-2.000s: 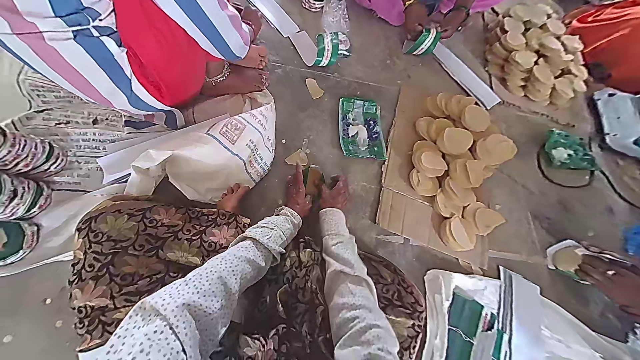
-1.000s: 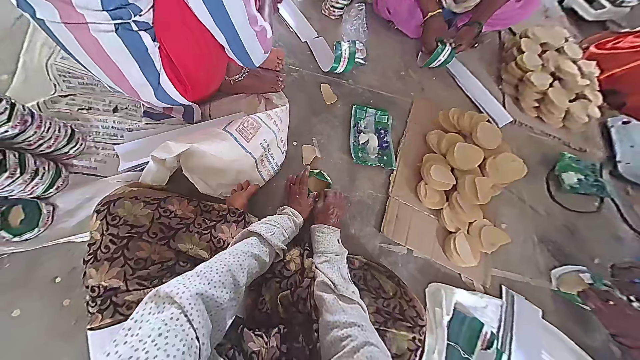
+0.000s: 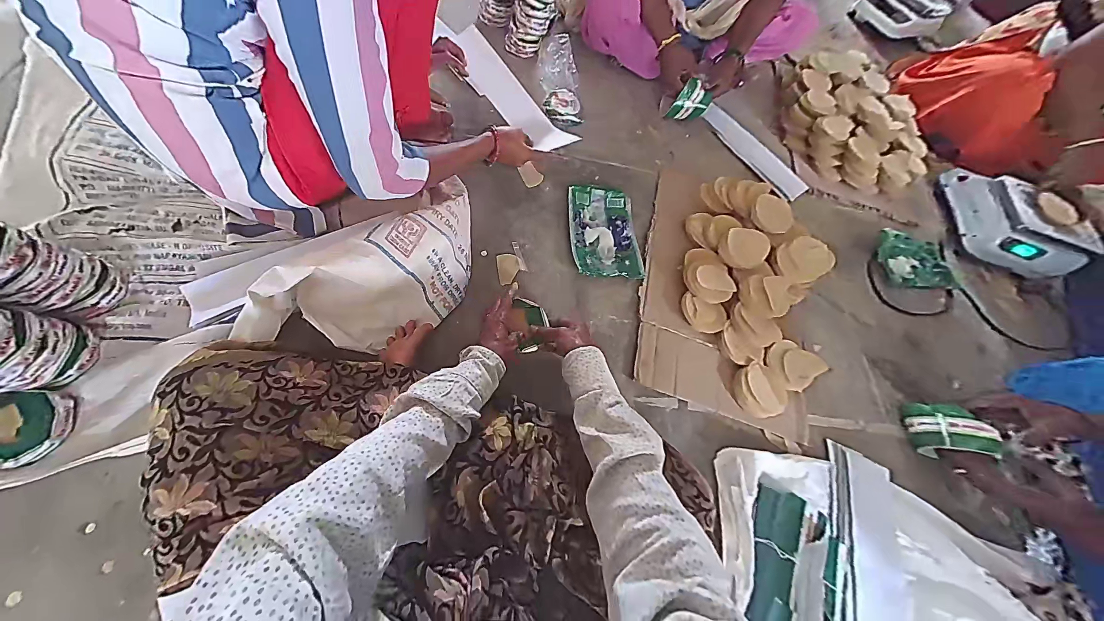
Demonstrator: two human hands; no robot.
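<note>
Between my hands, a small stack of tan discs in a green printed wrapper (image 3: 529,325) is held near the floor. My left hand (image 3: 500,326) grips its left side, and my right hand (image 3: 565,335) has its fingers on the right edge. A loose tan piece (image 3: 508,268) lies just beyond my left fingertips. Further off to the right lies a green printed plastic packet (image 3: 605,231) with something white on or in it. Piles of thin tan discs (image 3: 746,247) rest on a flattened cardboard sheet (image 3: 671,355) right of my hands.
A white printed sack (image 3: 371,280) lies at left, near a person in striped cloth (image 3: 345,95). Wrapped round stacks (image 3: 52,345) stand at far left. Co-workers sit at the top and right, near another disc pile (image 3: 849,121) and a scale (image 3: 1009,220). A white bag (image 3: 776,470) holds green bundles.
The person in stripes has reached a hand down to the tan piece on the floor, beside a white strip. My hands stay at the wrapped stack, the right now more to its side.
</note>
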